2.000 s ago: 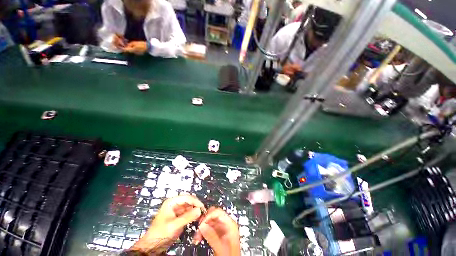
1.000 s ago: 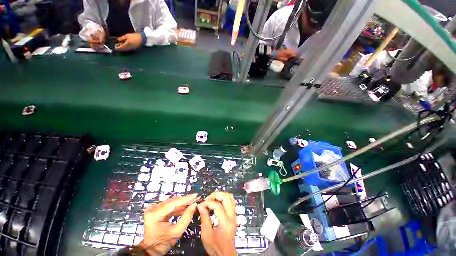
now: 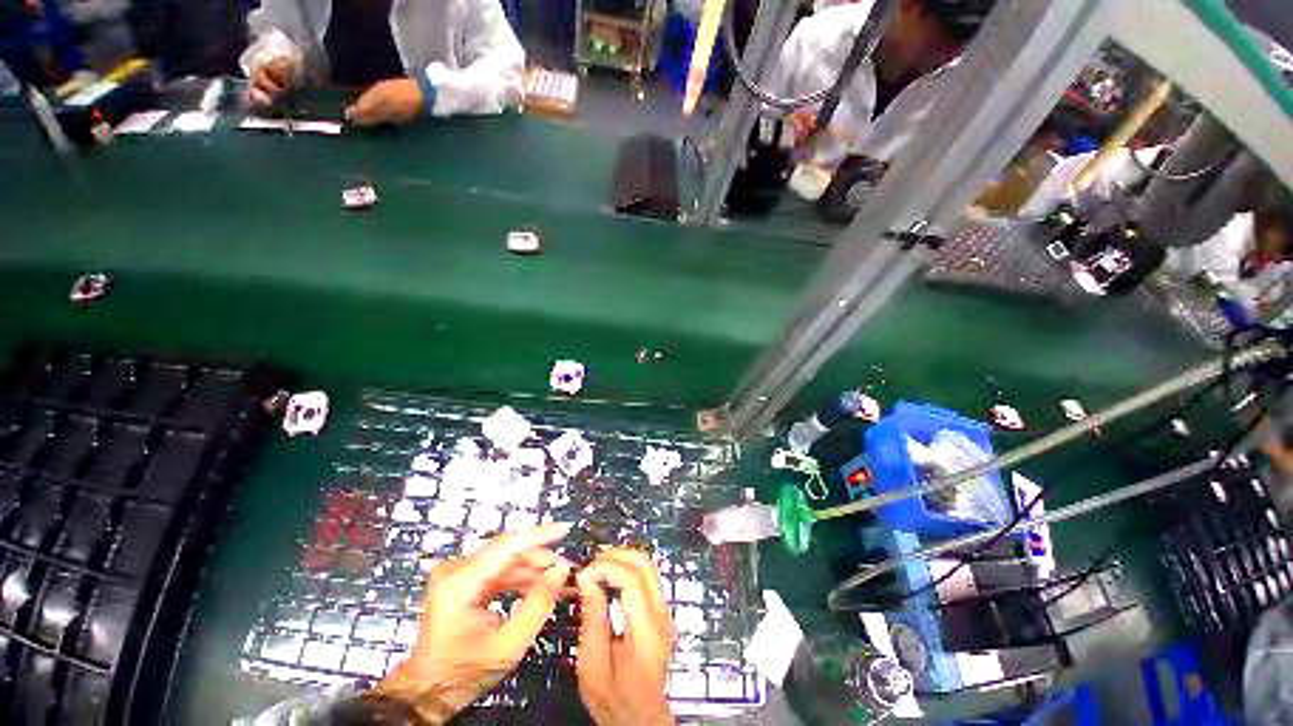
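Note:
My left hand and my right hand meet at the fingertips above the clear blister tray. Both pinch a tiny dark part between them; its shape is too small to tell. The tray holds many white modules, with loose ones lying on top near its back edge, and red parts at its left. A syringe with a pinkish barrel and a green cap lies at the tray's right edge, joined to a pale hose.
A black tray stands at the left. White modules sit spaced on the green belt. A slanting metal post rises at centre right. A blue box with a clear bag stands right. People in white coats sit across.
The view has shifted slightly. My hands were farther apart at first; their fingertips then came together and stay together. The person opposite has moved their hands apart.

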